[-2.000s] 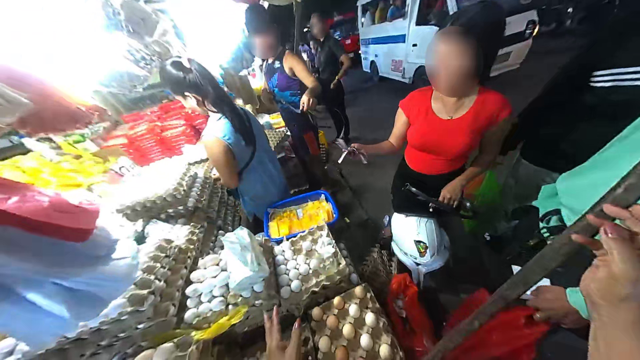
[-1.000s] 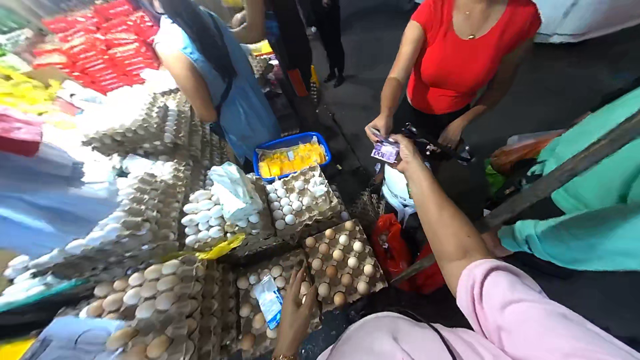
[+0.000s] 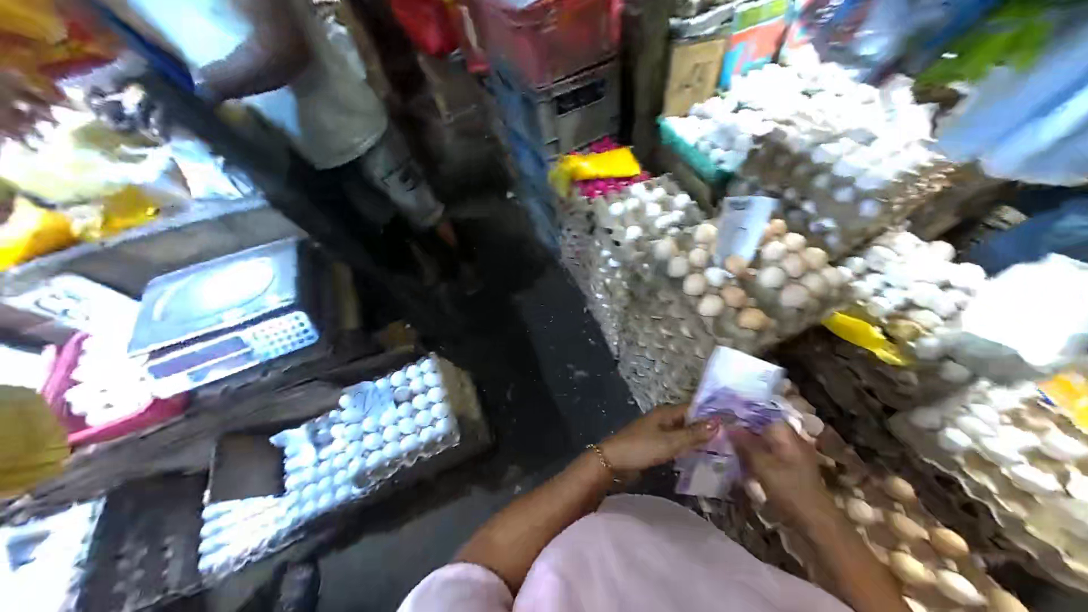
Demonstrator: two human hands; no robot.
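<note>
In the lower middle of the head view, my left hand [image 3: 659, 438], with a thin bracelet at the wrist, pinches several purple and white banknotes [image 3: 735, 382]. My right hand [image 3: 786, 467], somewhat blurred, grips the same notes from the right side. Both hands are close together in front of my pink shirt. Just right of and beneath them lie brown eggs [image 3: 908, 518] in cardboard trays. A tall stack of egg trays [image 3: 659, 357] stands beyond the hands, with brown eggs [image 3: 795, 263] and a pale slip or packet [image 3: 744, 228] on top.
White eggs [image 3: 850, 136] are piled at the upper right. To the left, a digital scale [image 3: 221, 297] rests on a counter, and a tray of white eggs [image 3: 391, 425] lies nearer. A dark aisle [image 3: 544, 340] runs between the stalls. Part of a person [image 3: 331, 102] shows at the upper left.
The view has swung far to the left. One second ago my right hand was at a banknote by the person in red; now both hands hold notes together before my body.
</note>
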